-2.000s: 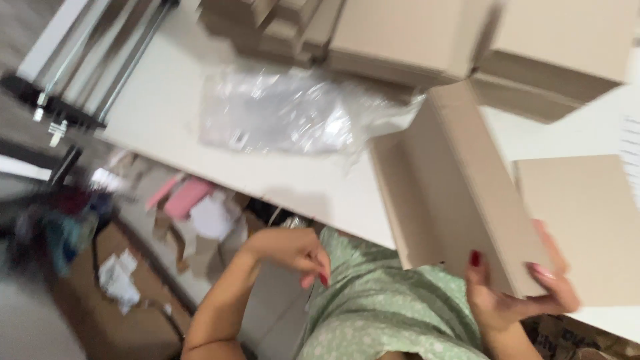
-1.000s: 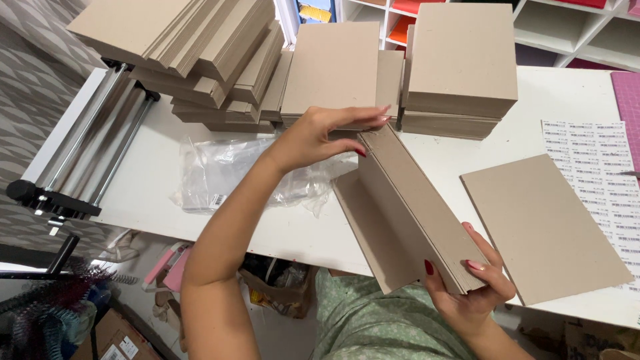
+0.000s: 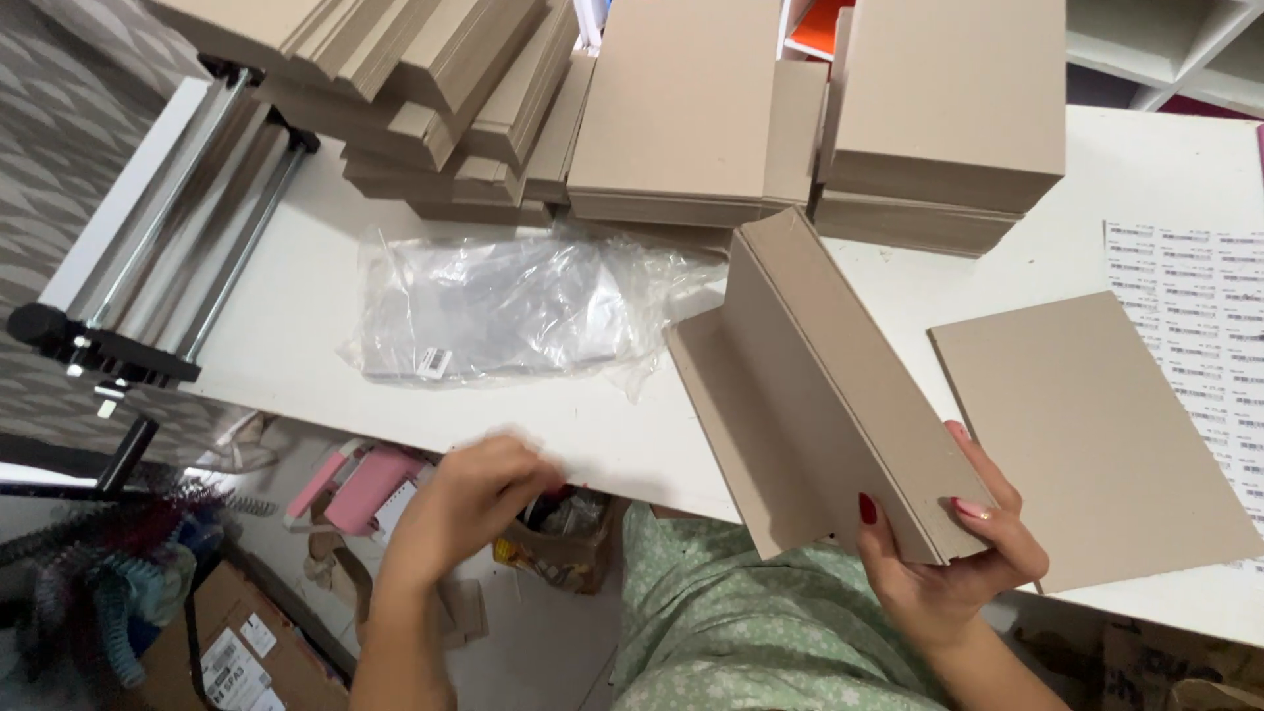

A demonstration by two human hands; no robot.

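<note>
My right hand [image 3: 958,553] grips the lower end of a bundle of grey-brown chipboard panels [image 3: 849,385], tilted above the table's front edge. One panel [image 3: 750,444] stands out at an angle on the bundle's left side. Motion blurs my left hand [image 3: 494,494], which is off the boards, near the table edge, its fingers curled; whether it holds something small I cannot tell. To the right of the bundle a flat chipboard sheet [image 3: 1086,444] lies on the white table [image 3: 632,434]. A clear plastic bag [image 3: 504,306] with a small label lies left of the bundle.
Several chipboard stacks [image 3: 681,99] line the back of the table, more at the left [image 3: 425,89] and right [image 3: 948,89]. A roller device [image 3: 178,227] stands at the left end. A sheet of barcode labels [image 3: 1195,346] lies at right. Below are a cardboard box [image 3: 247,632] and pink items [image 3: 365,484].
One second ago my left hand was at the upper end of the bundle; now it is down and left, away from it. My right hand keeps its hold on the lower end.
</note>
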